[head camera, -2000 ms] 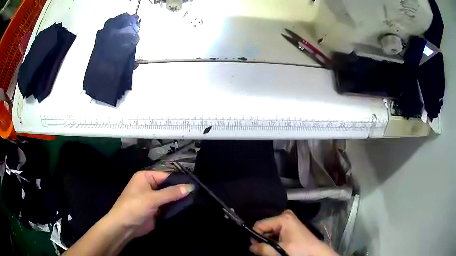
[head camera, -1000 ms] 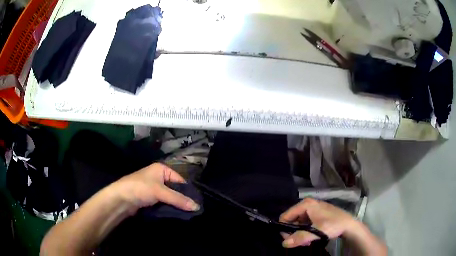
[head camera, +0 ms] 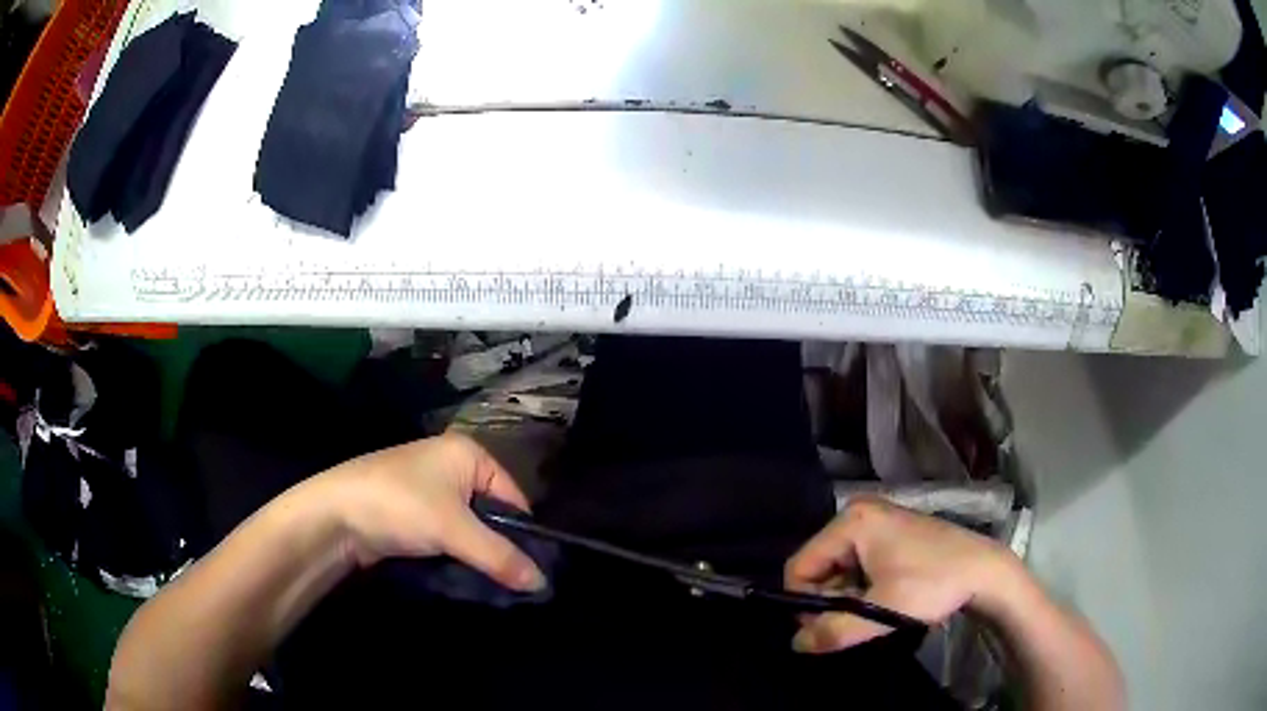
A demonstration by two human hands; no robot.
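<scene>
My left hand (head camera: pixel 431 514) pinches a small dark cut piece (head camera: pixel 479 578) between thumb and fingers, over the dark-clothed lap below the table edge. My right hand (head camera: pixel 889 576) is shut on the handles of long black fabric shears (head camera: pixel 702 578). The shears lie nearly level, their blade tips at the cut piece beside my left fingers. Whether the blades are open is hard to tell against the dark cloth. Two stacks of dark cut pieces lie on the table at the left, a fanned one (head camera: pixel 146 118) and a larger one (head camera: pixel 336 118).
The white table (head camera: pixel 695 208) has a ruler scale along its front edge, with a dark fleck (head camera: pixel 623 308) on it. Red and dark thread snips (head camera: pixel 903 86) lie near a black smartphone (head camera: pixel 1063 167). Dark scraps (head camera: pixel 1237 222) hang at the right end. An orange basket (head camera: pixel 39 139) stands left.
The shears have turned to a flatter angle, and their tips have shifted left along the cut piece. Both hands have moved slightly. The table sits higher in view.
</scene>
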